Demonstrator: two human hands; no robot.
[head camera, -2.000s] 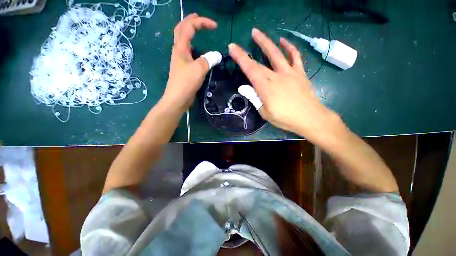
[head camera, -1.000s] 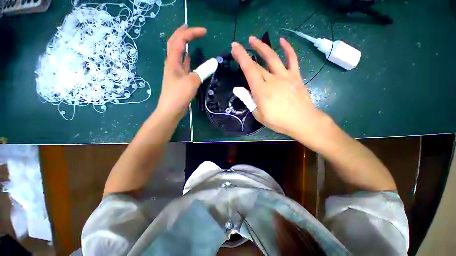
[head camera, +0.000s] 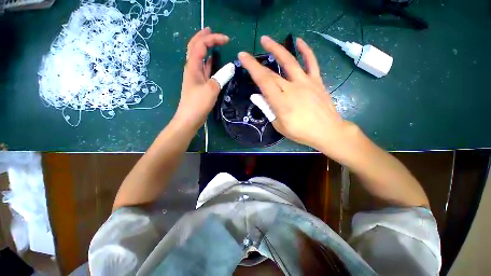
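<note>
The black housing (head camera: 242, 132) lies flat on the green bench in front of me. A thin white sealing ring (head camera: 228, 99) with small round tabs runs along its left rim, and part of it loops across near the silvery centre bushing (head camera: 255, 113). My left hand (head camera: 202, 81) is at the upper left rim, its white-sleeved thumb on the ring by a tab. My right hand (head camera: 293, 97) is spread over the right side, index fingertip at the upper rim, white-sleeved thumb near the bushing. It hides the housing's right part.
A tangled white heap of sealing rings (head camera: 94, 64) lies to the left. A white glue bottle (head camera: 374, 61) with a long nozzle lies to the right, a thin black cable (head camera: 352, 73) by it. Black parts (head camera: 398, 13) sit at the far right rear. The bench's front edge runs just below the housing.
My right index fingertip has moved left along the top rim, close to my left thumb. More of the ring and its tabs shows at the top. The housing has barely moved.
</note>
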